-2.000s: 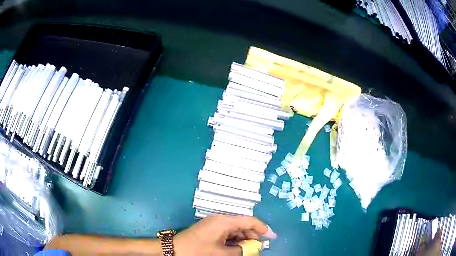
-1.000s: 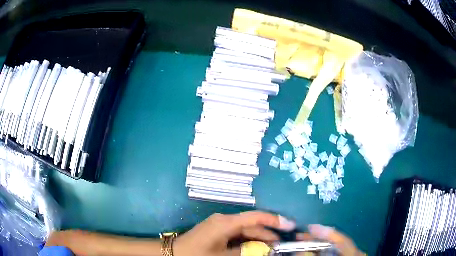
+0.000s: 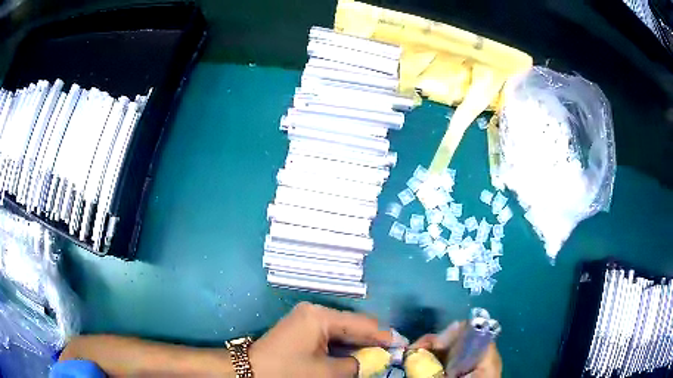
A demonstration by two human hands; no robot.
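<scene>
My left hand (image 3: 313, 343), with a yellow finger cot, is at the bottom edge and pinches a small clear plastic piece (image 3: 397, 356) together with my right hand. My right hand (image 3: 483, 362), also with a yellow cot, holds a few metal tubes (image 3: 472, 343), their open round ends facing up. The hands' lower parts are cut off by the edge. A column of stacked metal tubes (image 3: 332, 162) lies above my left hand. Loose clear plastic pieces (image 3: 457, 236) are scattered right of the column.
A black left-hand tray (image 3: 147, 162) holds thick silver tubes. A black right-hand tray (image 3: 579, 317) holds slim silver pieces. A yellow packet (image 3: 435, 37) and clear bag of small parts (image 3: 550, 162) lie at the back. A plastic-wrapped bundle (image 3: 33, 288) is at lower left.
My right hand has come into view from the right, meeting my left hand at the bottom; the tubes it holds have turned from level to tilted upward. The whole view has shifted.
</scene>
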